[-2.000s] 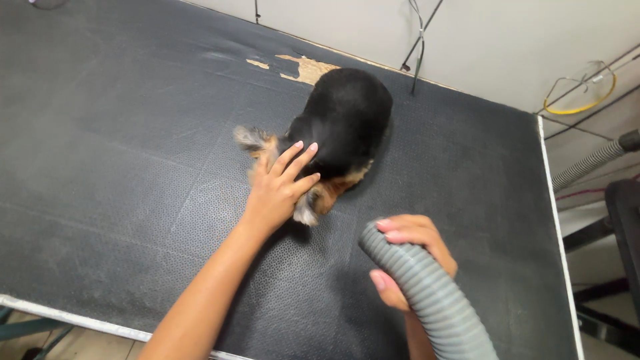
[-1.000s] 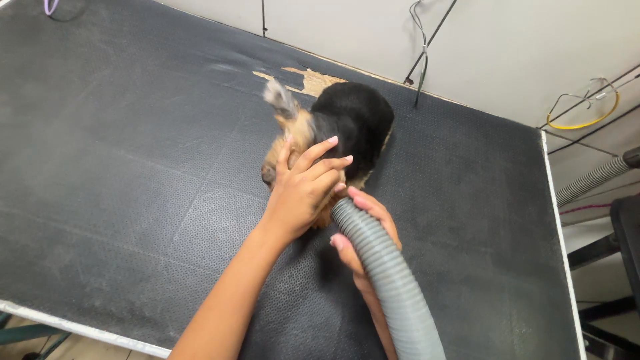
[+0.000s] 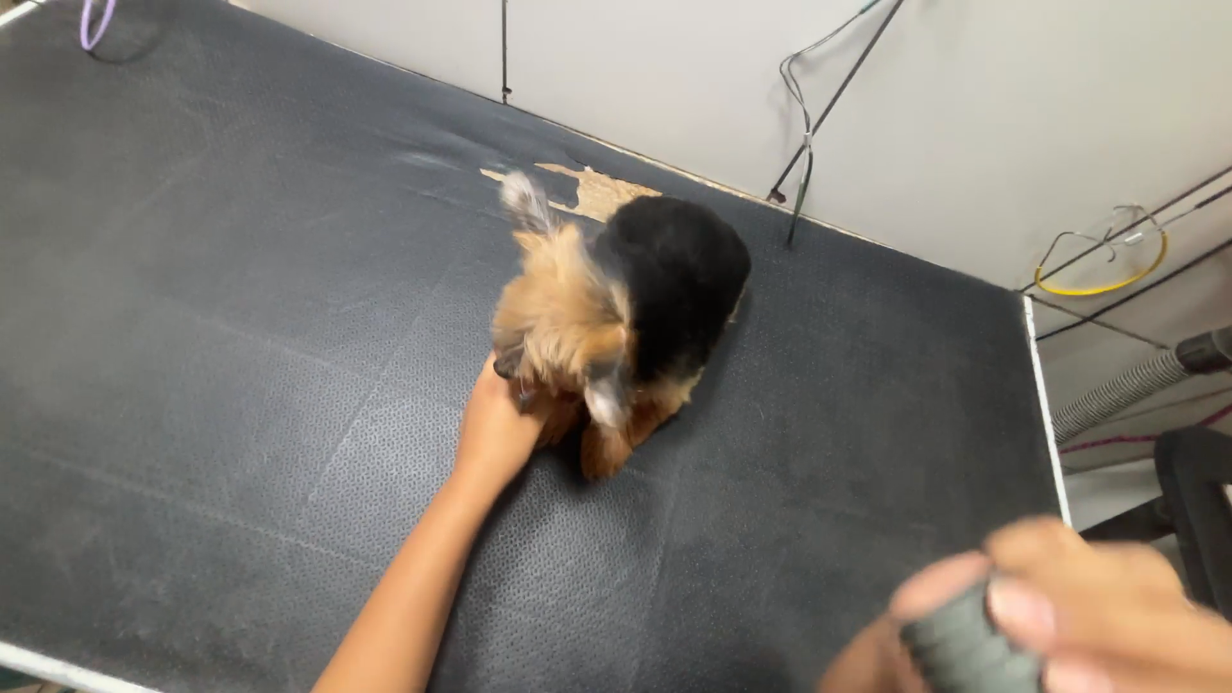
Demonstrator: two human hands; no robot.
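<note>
A small dog (image 3: 674,279) with a black back and tan head sits on the black textured mat of a table, its head lowered toward me. My left hand (image 3: 500,414) is under the dog's muzzle and chin, the fingers hidden by its fur, so their grip is not plain. At the lower right, blurred and close to the camera, my right hand (image 3: 1078,606) is wrapped around the end of a grey ribbed hose (image 3: 967,640), away from the dog. The dog's ears look blurred.
Behind the dog the mat (image 3: 866,385) is torn, baring a tan patch (image 3: 611,192) beside the wall. Cables (image 3: 804,125) and a yellow loop (image 3: 1102,289) hang at the wall. Another ribbed hose (image 3: 1121,395) and a black frame part (image 3: 1193,500) stand beyond the table's right edge.
My left hand has gone from the side of the dog's head to beneath its muzzle. The hose in my right hand has moved from beside the dog to the lower right. The dog's head has turned.
</note>
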